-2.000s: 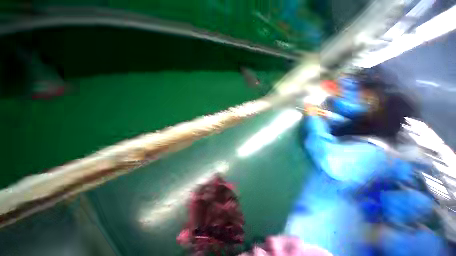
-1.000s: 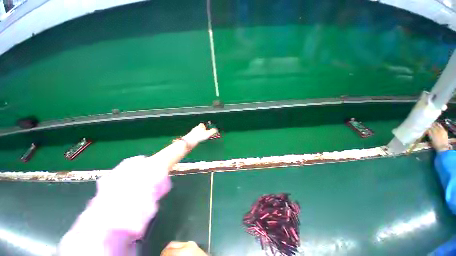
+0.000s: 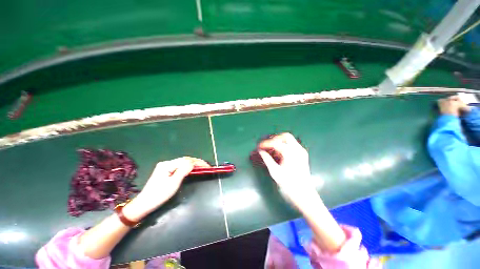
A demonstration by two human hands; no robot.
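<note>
My left hand [image 3: 171, 177], with a brown band at the wrist, holds a dark red phone housing [image 3: 213, 169] edge-up over the bench seam. Its board side is hidden. My right hand [image 3: 284, 160] is over the right pile of trim pieces [image 3: 256, 157] and mostly covers it. Its thumb and forefinger are close together at the pile; whether a piece is between them cannot be told. The left pile of trim pieces [image 3: 102, 181] is a loose maroon heap left of the seam.
A green conveyor belt [image 3: 158, 84] carries phone units [image 3: 348, 68] beyond the chipped edge rail [image 3: 237, 105]. A white-wrapped post [image 3: 413, 63] rises at the right. A person in blue sleeves [image 3: 452, 142] works at the right.
My left hand has come back from the belt to above the bench with the phone housing in it. My right hand has moved right onto the right pile. The view has shifted, showing the left pile.
</note>
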